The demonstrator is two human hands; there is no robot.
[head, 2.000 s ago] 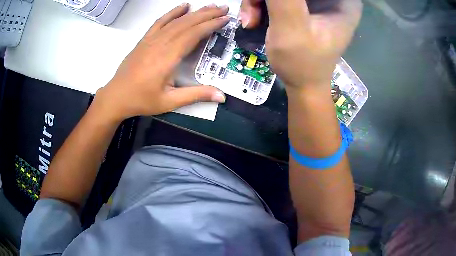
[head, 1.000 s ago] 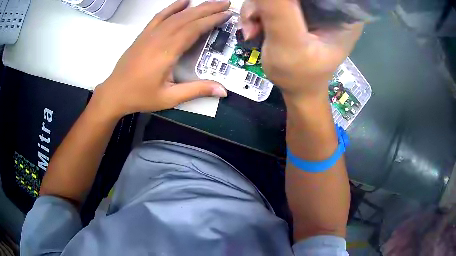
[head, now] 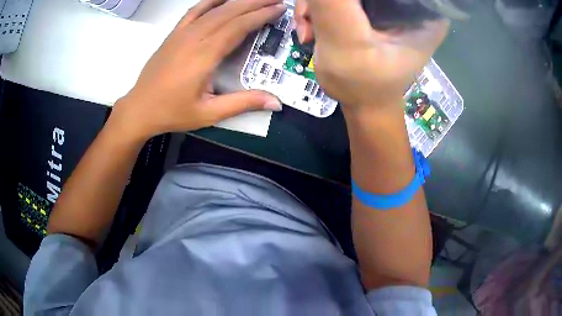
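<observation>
A white housing half shell (head: pixel 262 73) lies open side up, holding a green circuit board (head: pixel 298 64) and a black module (head: pixel 271 41). My left hand (head: pixel 179 77) spans its left side, fingertips at the upper edge and thumb at the lower edge, steadying it. My right hand (head: pixel 370 65) is closed around the dark electric screwdriver (head: pixel 410 13), above the housing's right part; the bit's tip is hidden. A second housing (head: pixel 453 99) with a board (head: pixel 428 116) lies right of my right wrist, partly covered by it.
The housings lie on a dark green bench top (head: pixel 493 68). A white sheet (head: pixel 80 68) is under my left hand. White slotted parts (head: pixel 13 24) stand at the upper left. A black box marked "Mitra" (head: pixel 34 136) is at the left. A blue band (head: pixel 388 199) circles my right wrist.
My right hand has shifted slightly left relative to the housing, covering more of the board. The screwdriver body shows more clearly above the fist. My left hand keeps its place at the housing.
</observation>
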